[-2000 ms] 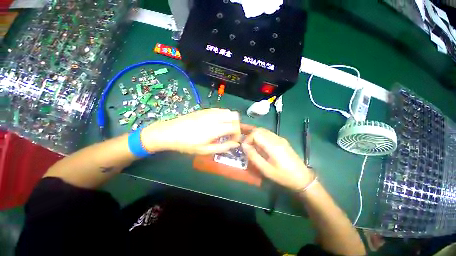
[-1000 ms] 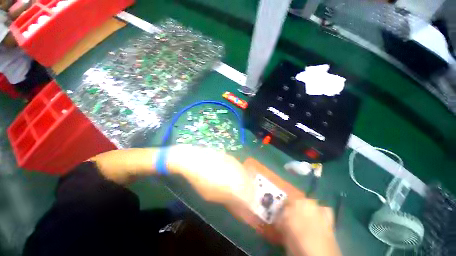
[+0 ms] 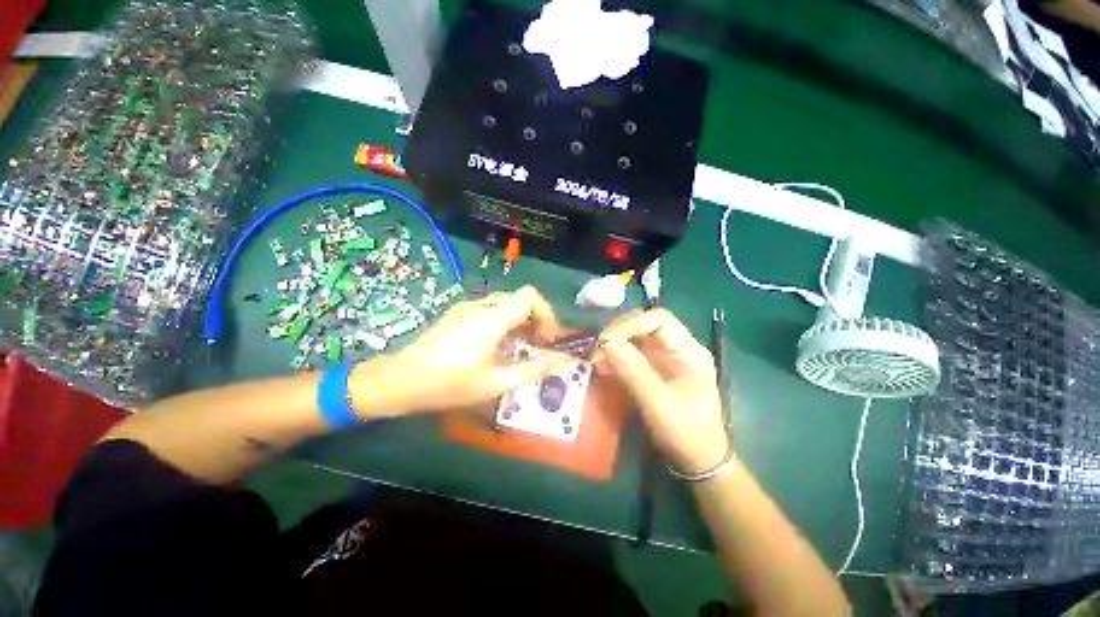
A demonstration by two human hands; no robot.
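Note:
The white jig plate (image 3: 556,416) with a round black shape and small holes lies on the orange mat (image 3: 591,458). My left hand (image 3: 464,350) comes in from the left and reaches over the jig's upper left part. My right hand (image 3: 663,380) is at the jig's upper right. The fingertips of both hands pinch a small dark part (image 3: 577,345) at the jig's top edge. The fingers partly hide it, and its exact shape is too small to tell.
The black power box (image 3: 561,133) stands behind. A blue cable (image 3: 316,200) curves around the circuit board pile (image 3: 350,283). Clear trays stand left (image 3: 133,181) and right (image 3: 1007,422). The fan (image 3: 866,357), white bottle (image 3: 601,292) and a dark rod (image 3: 720,362) are to the right.
The view swung left and back again. A second ago my hands were lower around the jig; now they meet at its top edge with a dark part between the fingers.

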